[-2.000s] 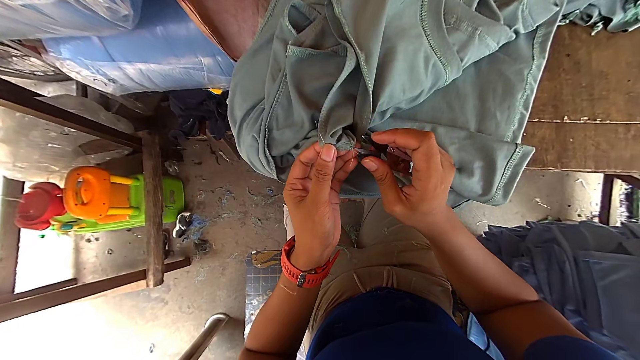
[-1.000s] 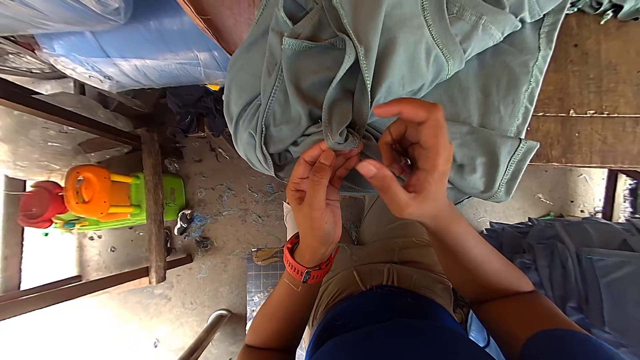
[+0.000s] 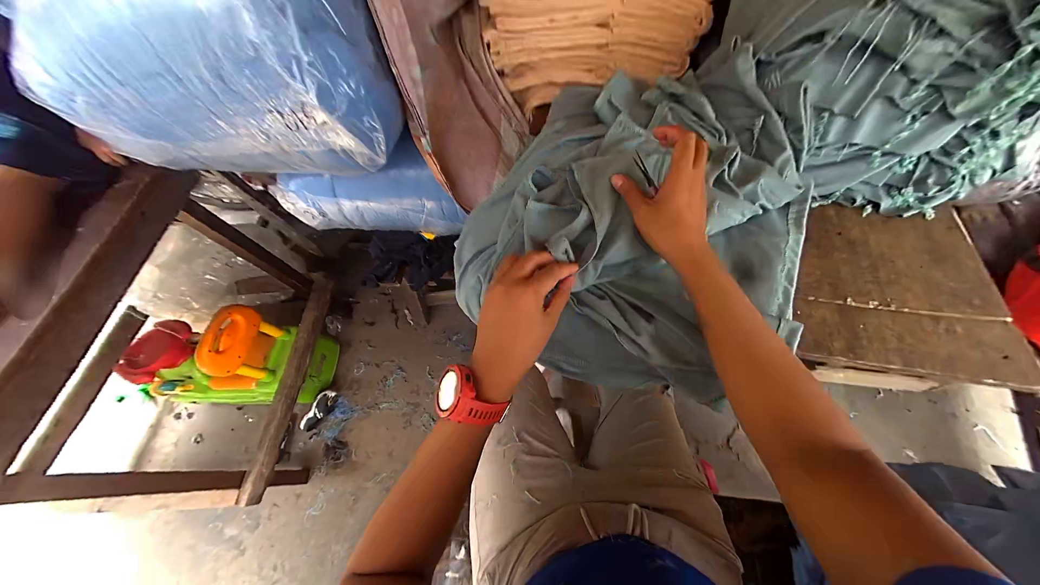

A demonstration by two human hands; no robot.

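Note:
A grey-green fabric garment [image 3: 626, 317] lies bunched over the table edge in front of me. My left hand [image 3: 528, 296], with a red watch [image 3: 469, 395] on the wrist, pinches a fold at the garment's near left part. Farther up and to the right, my right hand [image 3: 673, 195] is over the cloth, thumb and fingers apart. A small dark pointed tool [image 3: 646, 172], perhaps thread snips, sits in my right hand, its tips pointing away from me; its handle is hidden.
More grey-green garments with loose threads [image 3: 886, 106] lie at the back right, beside the wooden tabletop [image 3: 902, 284]. Stacked tan fabric [image 3: 597, 45] and plastic-wrapped blue bundles [image 3: 219, 89] stand behind. A person's blurred arm [image 3: 28, 236] is at far left, near a wooden frame [image 3: 280, 398] and toy [image 3: 244, 357].
My hands were close together at a fold; now they are apart, the right one farther up the garment. The garment is bunched differently. The view has shifted, showing more of the table's back.

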